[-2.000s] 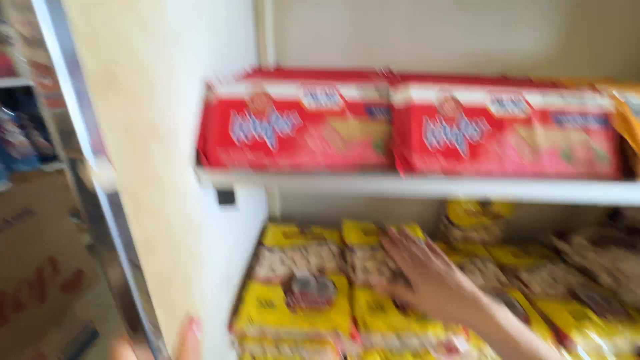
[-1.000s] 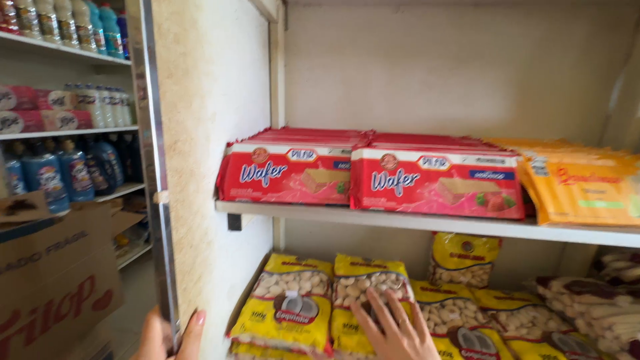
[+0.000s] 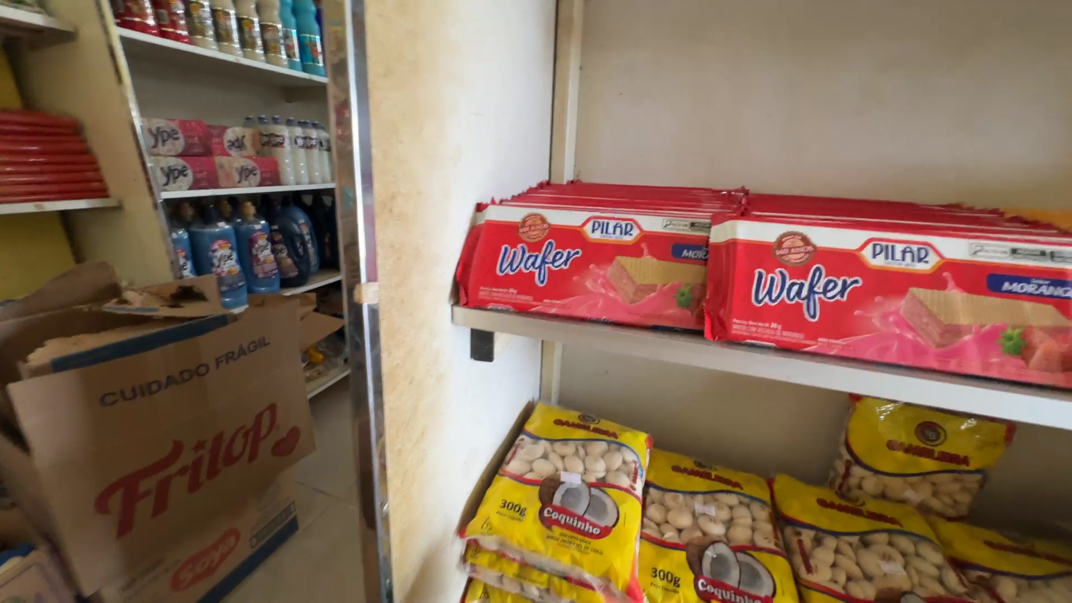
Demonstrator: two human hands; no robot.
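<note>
Neither of my hands shows in the head view now. Two rows of red wafer packets, the left one (image 3: 586, 264) and the right one (image 3: 888, 285), stand on the upper shelf (image 3: 754, 360). Below them lie yellow bags of coconut biscuits: a stack at the left (image 3: 565, 502), another bag beside it (image 3: 716, 528), and one more to the right (image 3: 863, 536). A further yellow bag (image 3: 921, 456) leans upright at the back.
A shelf side panel (image 3: 452, 251) with a metal edge strip (image 3: 360, 293) divides the view. Left of it are an open cardboard box (image 3: 167, 452), blue bottles (image 3: 251, 247), pink soap packs (image 3: 176, 172) and a stack of red packets (image 3: 50, 159).
Both hands have left the view; one second ago one touched the yellow biscuit bags and the other was at the panel's edge. The view has shifted left.
</note>
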